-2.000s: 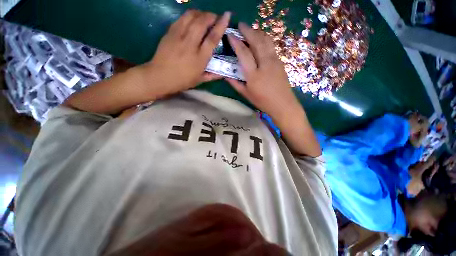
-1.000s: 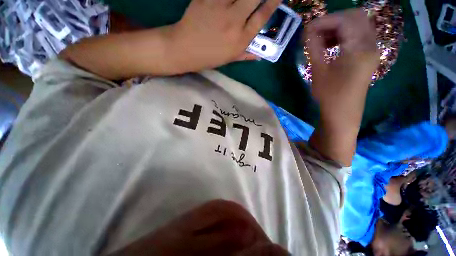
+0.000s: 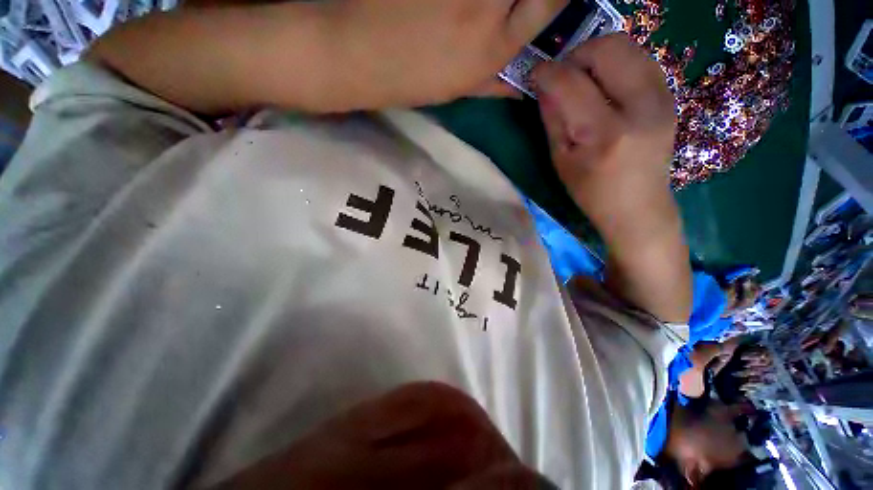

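A white plastic housing (image 3: 522, 71) with a dark opening is at the top edge, partly covered by both hands. My left hand (image 3: 455, 43) holds it from the left; its fingers are partly cut off by the picture's top edge. My right hand (image 3: 613, 110) is at the housing's near right end, fingers curled and fingertips against it. Whether a small piece is pinched in them is hidden. A curved pile of copper-coloured pieces (image 3: 737, 124) lies on the green surface right of my right hand.
White housings (image 3: 38, 33) are heaped at the upper left. A pale rail (image 3: 806, 206) runs along the right, with more white frames beyond it. A person in blue (image 3: 706, 306) sits at the lower right.
My right hand has moved left from over the copper pile to the housing. The view has shifted, so the hands and housing sit nearer the top edge than two seconds ago.
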